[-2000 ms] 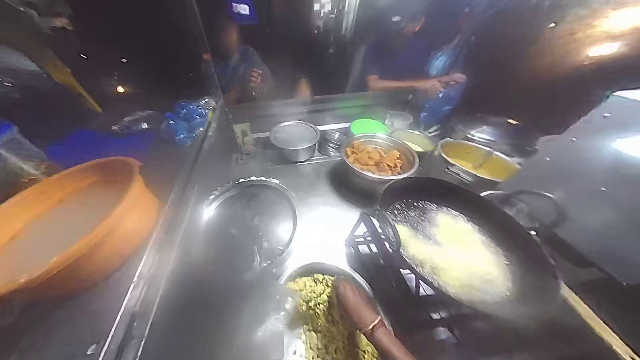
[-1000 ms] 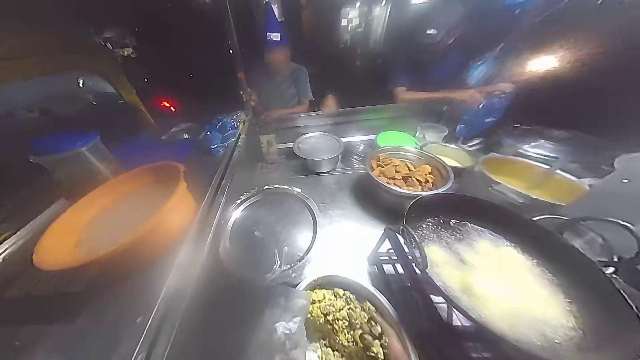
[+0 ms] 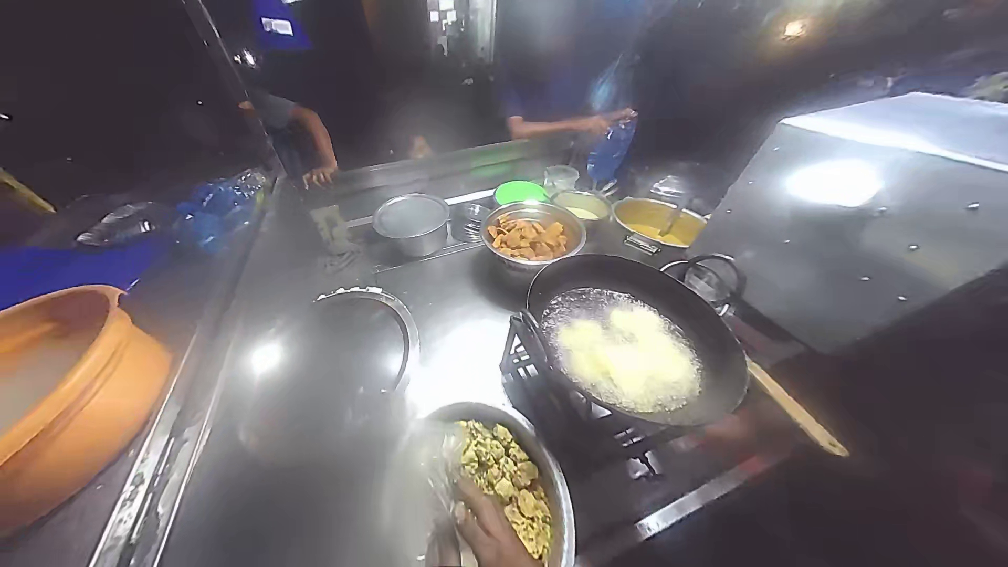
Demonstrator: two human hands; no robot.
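Observation:
At the bottom centre, my right hand (image 3: pixel 492 528) reaches over the left part of a steel bowl (image 3: pixel 561 480) holding a yellow-green, lumpy food mixture (image 3: pixel 504 472). Its bent fingers pinch thin clear plastic (image 3: pixel 441 465) at the bowl's left rim. My left hand (image 3: pixel 443 545) is mostly hidden beside it, behind the blurred plastic; its grip cannot be made out. Right of the bowl, a black wok (image 3: pixel 728 378) stands on a burner stand (image 3: pixel 520 354), with pale yellow pieces (image 3: pixel 630 354) in bubbling oil. A round steel tray (image 3: pixel 409 331) lies to the left.
Behind the wok stand a steel bowl of orange-brown fried pieces (image 3: pixel 529 240), a lidded steel pot (image 3: pixel 411 224), a green lid (image 3: pixel 520 192) and a pan of yellow liquid (image 3: pixel 657 228). An orange tub (image 3: pixel 118 378) is at left. A wooden handle (image 3: pixel 795 405) sticks out right. People stand beyond the counter.
Two seconds ago my right hand was in the food mixture; now it is at the clear plastic by the bowl's left side. The view has shifted.

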